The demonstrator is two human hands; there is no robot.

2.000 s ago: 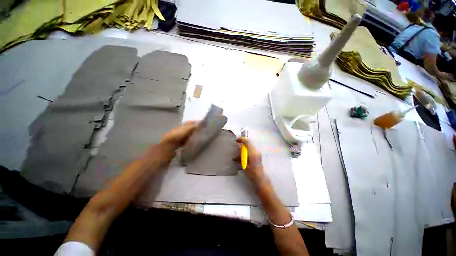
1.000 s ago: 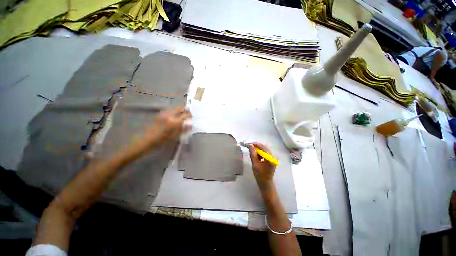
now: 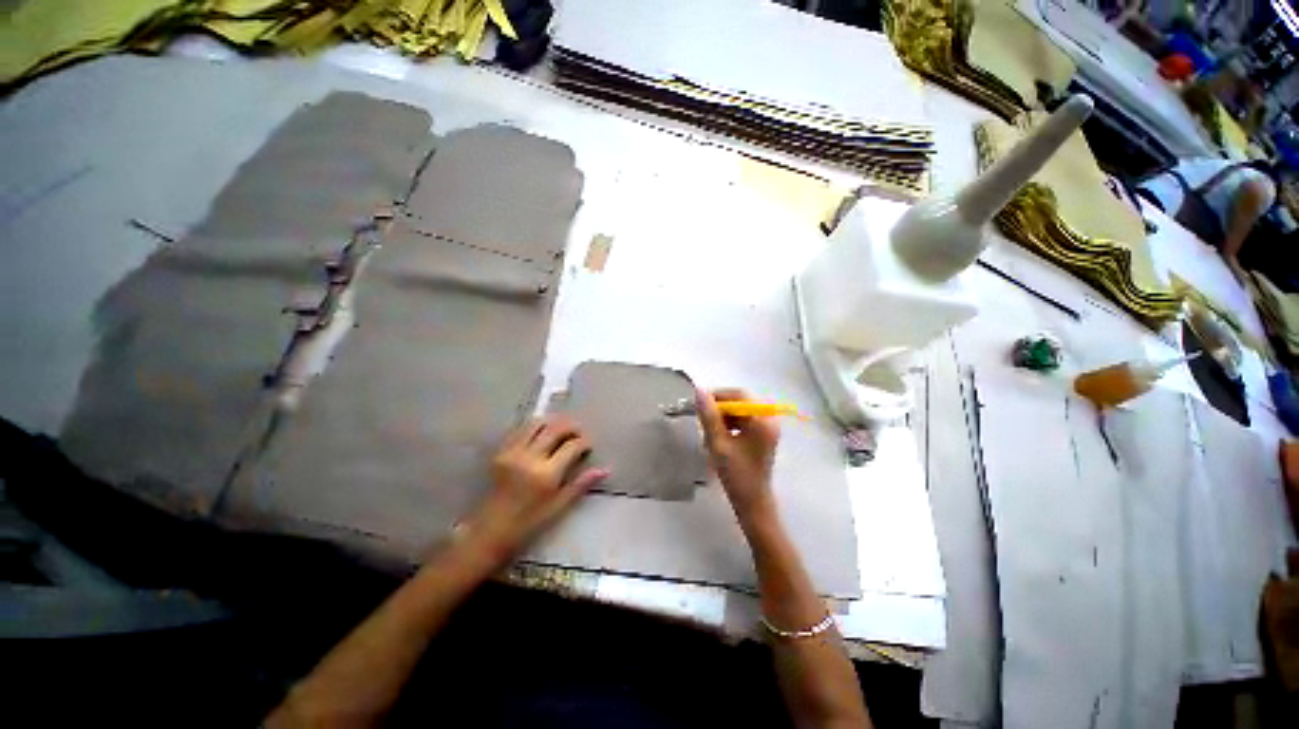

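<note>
A grey-brown panel with notched sides lies flat on a pale sheet in front of me. My left hand rests on its lower left edge, fingers spread, holding nothing up. My right hand holds the glue brush by its yellow handle, with the pale tip over the panel's right part. Whether the tip touches the panel I cannot tell. Two columns of laid-out panels lie at the left. The white glue pot with its tall grey cone stands right of the panel.
A flat stack of panels lies at the far side. Yellow-edged panels lie at the far right. An amber bottle and a small green object lie right of the pot. A small tan scrap lies behind the panel. A person is at the far right.
My left hand first held a panel piece, then was over the columns, and now rests on the single panel. The brush in my right hand has moved left over the panel.
</note>
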